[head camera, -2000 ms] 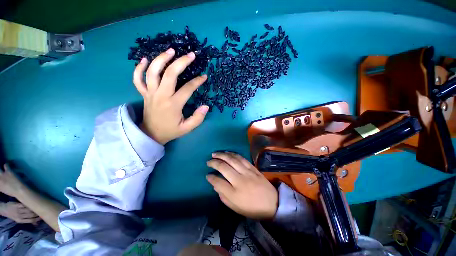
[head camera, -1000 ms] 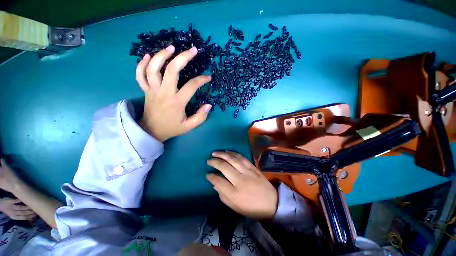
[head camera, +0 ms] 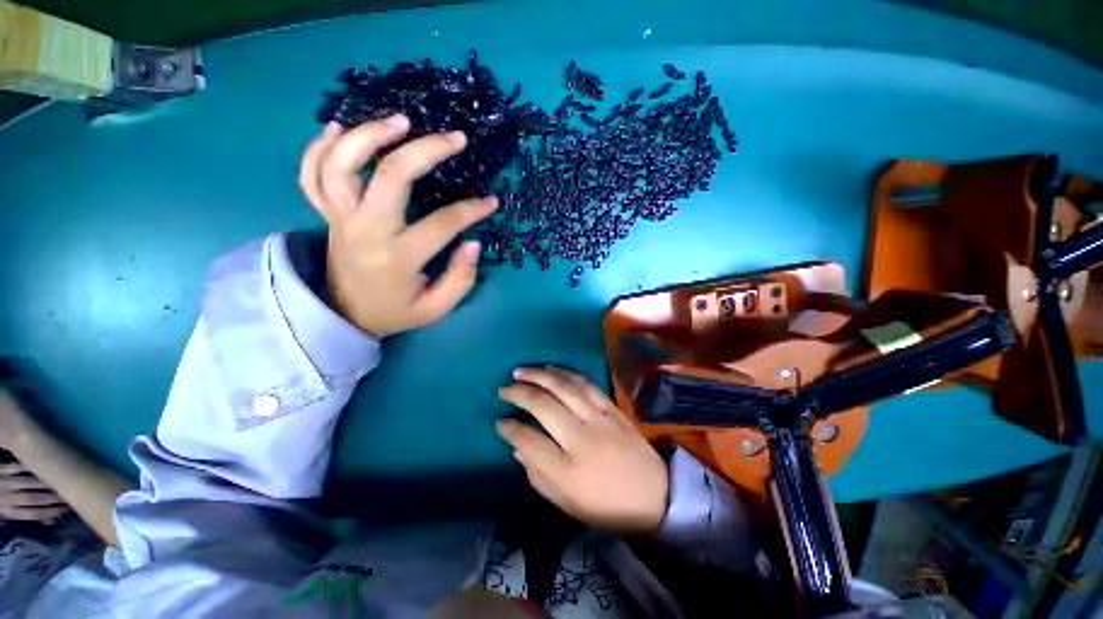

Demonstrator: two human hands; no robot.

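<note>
A heap of small glossy black parts (head camera: pixel 605 175) lies on the blue-green bench top, piled thickly at its left end and spread thinly to the right. My left hand (head camera: pixel 387 248) is over the left lower edge of the heap, fingers spread and bent, palm down; no part shows held in it, and its palm side is hidden. My right hand (head camera: pixel 587 453) rests palm down, with fingers a little apart, left of the near jig. That jig (head camera: pixel 792 405) has a black Y on an orange-brown stand. My right sleeve is partly behind it.
A second jig (head camera: pixel 1046 284) stands at the right edge, partly cut off. A pale post-like bar (head camera: pixel 55 58) with a metal bracket (head camera: pixel 157 69) is at the upper left. Another person's arm (head camera: pixel 61 472) is at the lower left. The bench top (head camera: pixel 145 242) curves across the view.
My left hand has shifted slightly left and its thumb has drawn in. My right hand has stayed in place. The heap and second jig appear slightly shifted in view.
</note>
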